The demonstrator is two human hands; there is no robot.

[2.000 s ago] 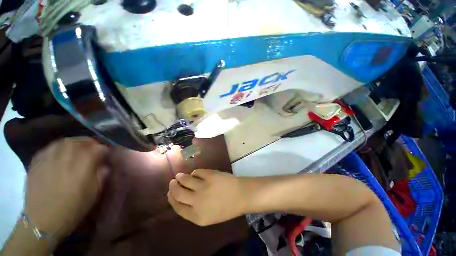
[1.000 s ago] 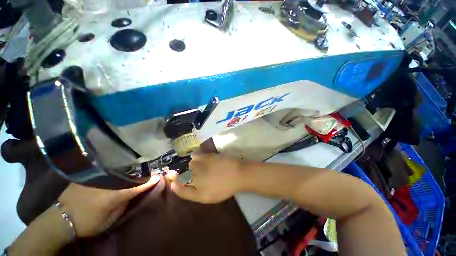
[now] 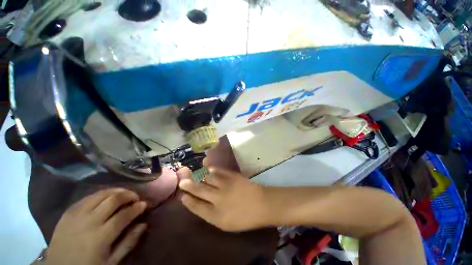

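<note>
A large dark brown garment panel [image 3: 207, 238] lies under the needle area [image 3: 176, 163] of the white and blue sewing machine [image 3: 290, 62]. My left hand [image 3: 101, 225] rests on the cloth left of the needle, fingers curled; whether it pinches the cloth cannot be told. My right hand [image 3: 222, 199] is just right of the needle, its fingertips pressed together on the brown cloth near the presser foot. The chrome guard [image 3: 39, 108] stands at the left end of the machine head. The needle itself is hard to make out.
Black shears [image 3: 323, 147] and a red-handled tool [image 3: 354, 129] lie on the table right of the machine. A blue crate [image 3: 450, 212] with brown, red and yellow cloth stands at the lower right. A cream tray [image 3: 411, 123] sits at the table edge.
My left hand has moved back from the needle toward the lower left, and its fingers have curled. My right hand has moved slightly down and right. The camera view has shifted.
</note>
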